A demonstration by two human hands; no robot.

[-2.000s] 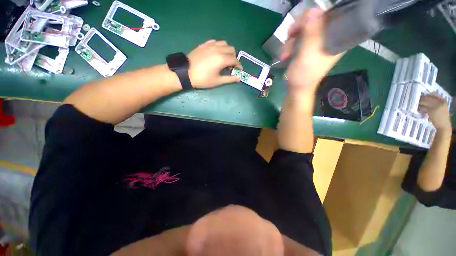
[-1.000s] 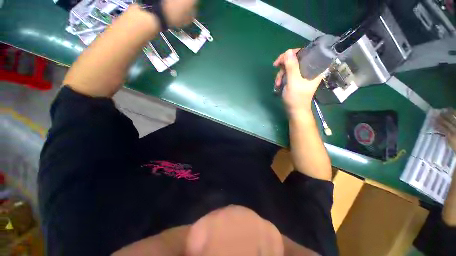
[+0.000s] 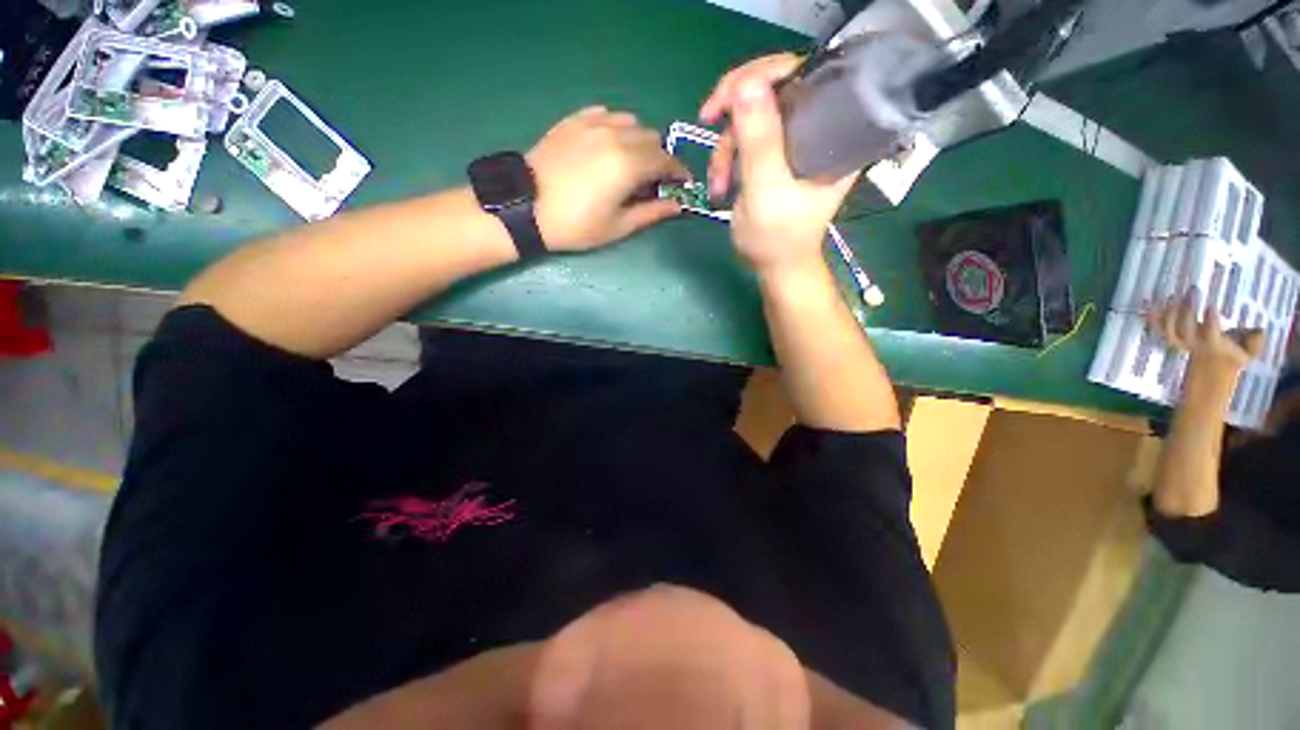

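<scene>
My left hand [image 3: 602, 183], with a black smartwatch on its wrist, holds a white plastic frame [image 3: 694, 134] flat on the green bench by its left end. A small green circuit board [image 3: 693, 194] shows at the frame's lower edge beside my fingertips. My right hand [image 3: 777, 178] is closed around the thick grey electric screwdriver [image 3: 853, 111], above the right part of the frame. The screwdriver's tip and that part of the frame are hidden by the right hand.
A pile of white frames [image 3: 136, 86] and one separate frame [image 3: 297, 150] lie at left. A slim pale-tipped rod [image 3: 855, 267], a black fan [image 3: 997, 271] and white slotted housings [image 3: 1180, 271] lie right. Another person's hand [image 3: 1205, 335] touches the housings. A cardboard box [image 3: 1048, 528] stands below the bench edge.
My left hand has come back from the frames at left and now holds one in front of me. My right hand has brought the screwdriver over it. One fewer separate frame lies at left than two seconds ago.
</scene>
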